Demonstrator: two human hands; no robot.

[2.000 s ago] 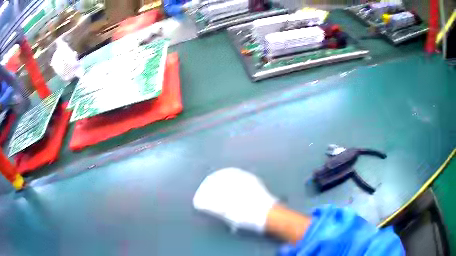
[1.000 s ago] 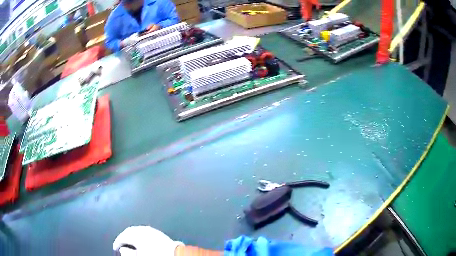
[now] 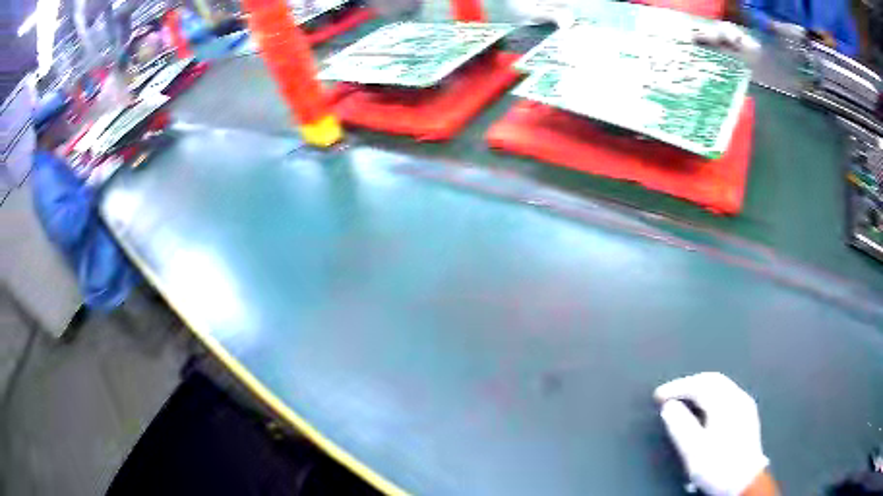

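Note:
My right hand (image 3: 716, 431), in a white glove, is low over the green mat (image 3: 426, 291) at the lower right. Its fingers are loosely curled, with a dark gap between thumb and forefinger, and no held thing shows. My left hand is not in view. A large green circuit board (image 3: 639, 82) lies on a red foam pad (image 3: 716, 179) at the upper right. A smaller-looking board (image 3: 416, 53) lies on another red pad (image 3: 416, 114) to its left. A dark object (image 3: 860, 484) is cut off at the lower right corner.
A red post with a yellow foot (image 3: 321, 133) stands left of the boards. A framed power board (image 3: 871, 194) is cut off at the right edge. Blue-sleeved persons (image 3: 73, 213) are at the far left and upper right. Yellow edging (image 3: 232, 363) bounds the bench.
The view has swung left. The boards on red pads now appear further right, and the cutters are no longer recognisable in view. My gloved hand appears further right, still with curled fingers.

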